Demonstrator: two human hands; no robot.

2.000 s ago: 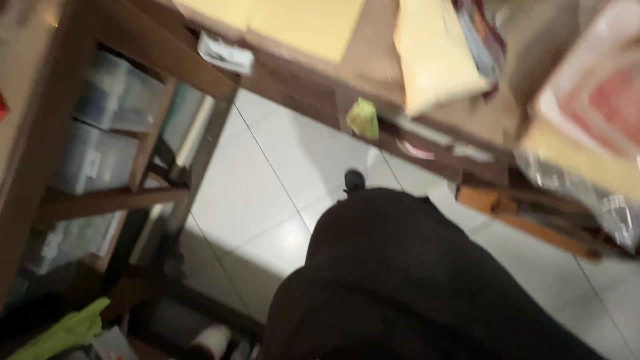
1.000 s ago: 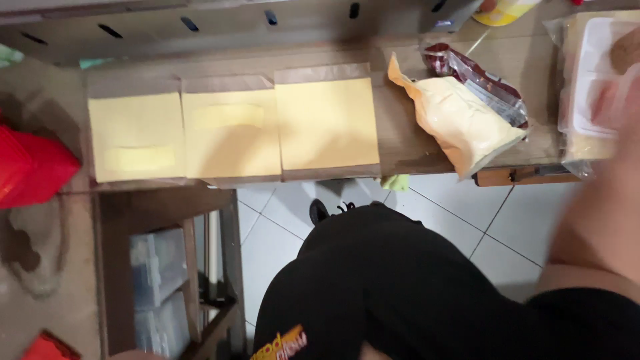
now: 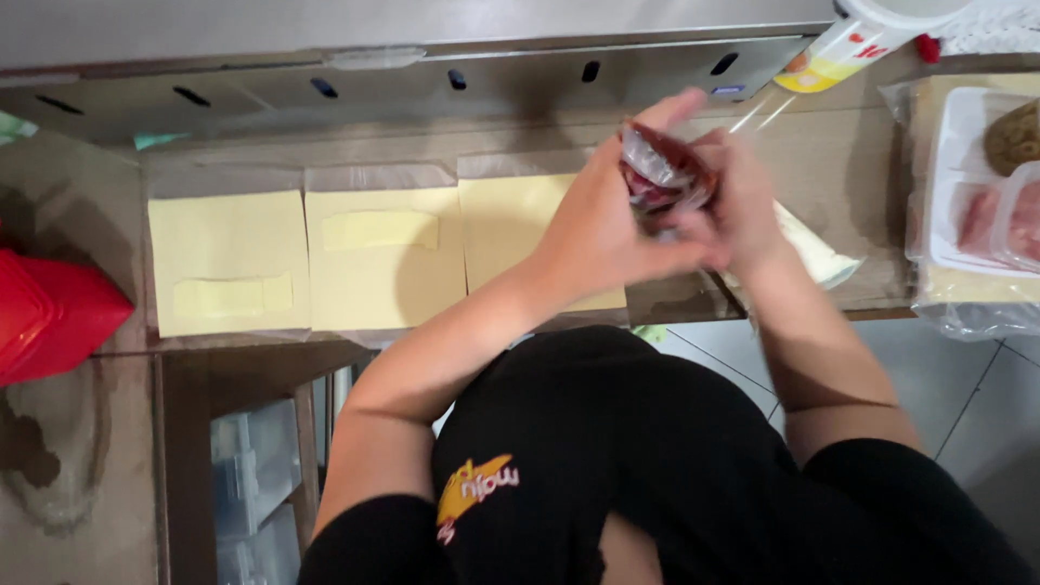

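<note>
Above the counter, my left hand (image 3: 597, 219) grips a clear plastic bag with dark red contents (image 3: 662, 175). My right hand (image 3: 735, 195), blurred, is at the bag's other side, its fingers on or close to the plastic. To the left lie pale yellow square sheets on clear film: a left sheet (image 3: 223, 240) and a middle sheet (image 3: 366, 284), each with a small yellow strip on it, and a right sheet (image 3: 508, 227) partly behind my left forearm. A bag of pale cream filling (image 3: 816, 248) lies partly hidden behind my right forearm.
A metal ledge with slots (image 3: 520, 77) runs along the back. Red plastic container (image 3: 57, 313) at left; a white and yellow tub (image 3: 861, 49) at back right. A white tray (image 3: 959, 244) with meat-like food sits at right. Clear drawers (image 3: 256, 463) are below the counter.
The bag with dark red contents lay beside the cream bag one second ago; now it is lifted in my hands. Both my hands have come together over the counter.
</note>
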